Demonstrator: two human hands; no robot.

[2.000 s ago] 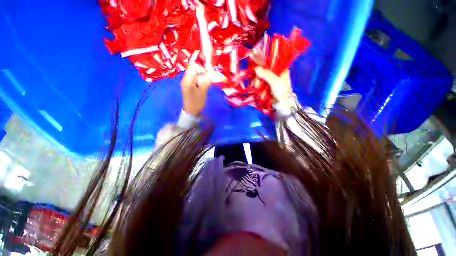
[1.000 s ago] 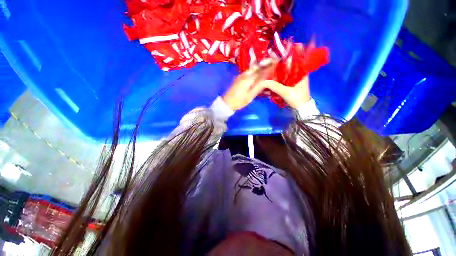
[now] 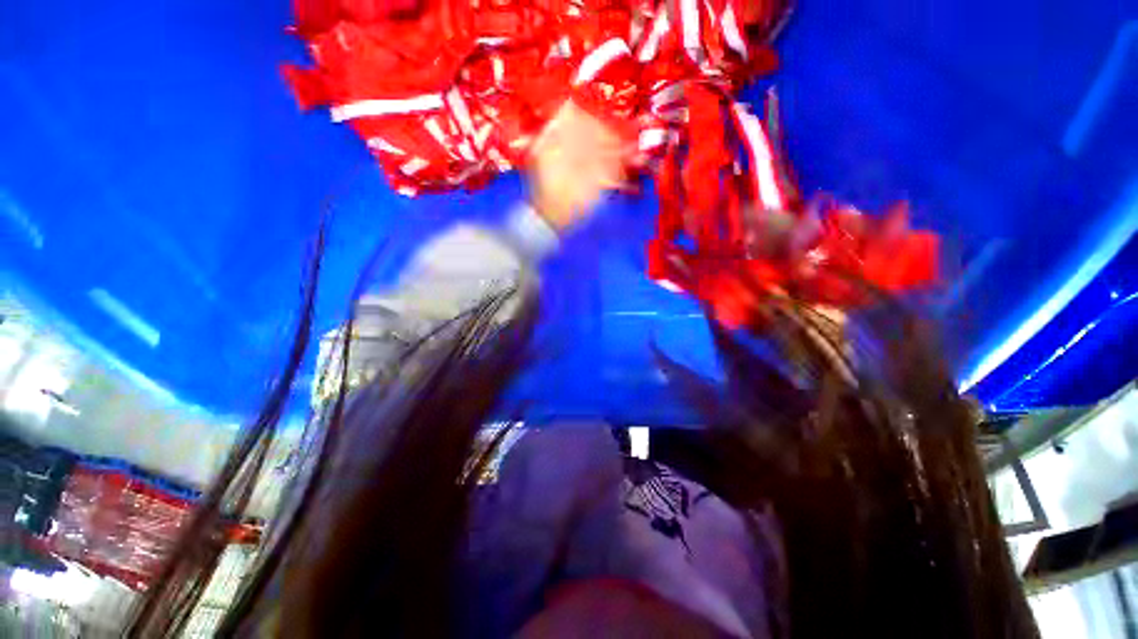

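A tangled pile of red-and-white strips [image 3: 437, 63] lies in the large blue bin [image 3: 250, 262] at the top of the view. My left hand [image 3: 577, 162] is blurred and at the near edge of the pile; whether its fingers grip a strip cannot be told. My right hand [image 3: 817, 327] is mostly hidden behind hair and blurred, at a bunch of red strips [image 3: 861, 256] to the right of the pile. Several strips run from this bunch up to the pile.
The near rim of the bin curves across in front of my body. A second blue plastic thing [image 3: 1061, 343] shows past the rim at right. Stacked red goods [image 3: 119, 518] are at lower left. Long hair hangs across both sides of the view.
My hands have moved apart: the left up to the pile, the right down and to the right with the red bunch. Strips now stretch between bunch and pile. The bin fills more of the view.
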